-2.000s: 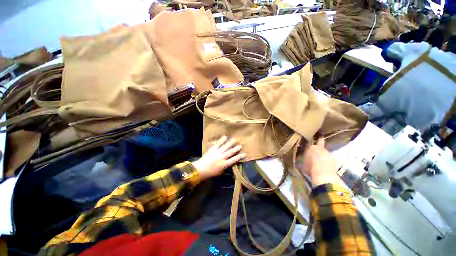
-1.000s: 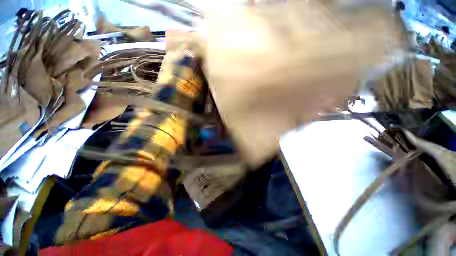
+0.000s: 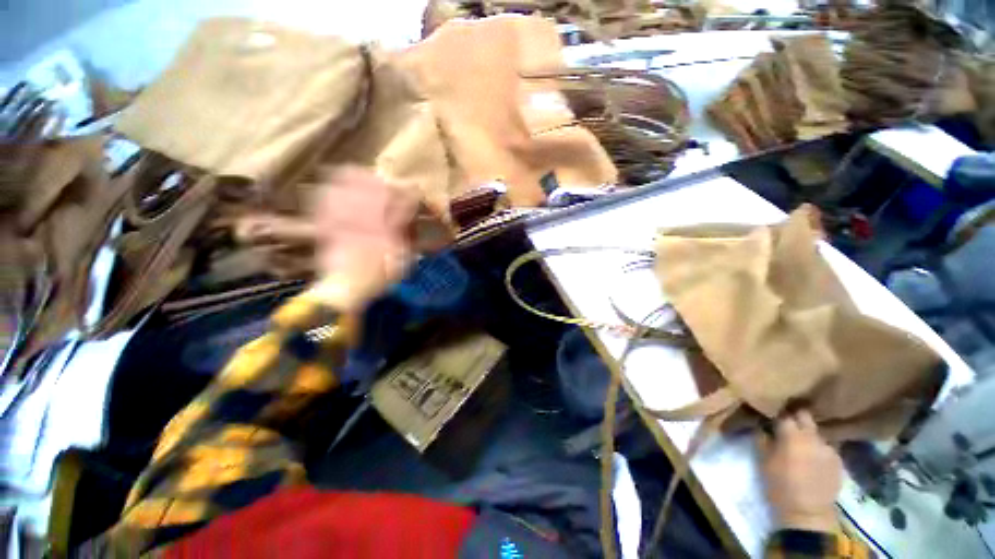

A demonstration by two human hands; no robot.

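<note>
A brown tote bag body (image 3: 764, 317) lies crumpled on the white sewing table (image 3: 655, 224). Its narrow straps (image 3: 610, 459) hang over the table's front edge. My right hand (image 3: 802, 470) is at the bag's near edge, with its fingertips on or under the fabric; its grip is partly hidden. My left hand (image 3: 366, 229) is blurred, at the near side of the heap of brown bags (image 3: 256, 98) on the left. Whether it holds fabric or a strap cannot be told.
A cardboard box (image 3: 439, 388) and a blue basket (image 3: 431, 284) sit below, between heap and table. A strap bundle (image 3: 633, 104) lies behind the heap. White machine parts (image 3: 960, 448) stand at the right edge. Part of a person (image 3: 974, 246) shows at far right.
My left hand has left the bag on the table and moved left to the heap. The heap's top bag sits differently. The view has shifted, and the bag on the table appears farther right.
</note>
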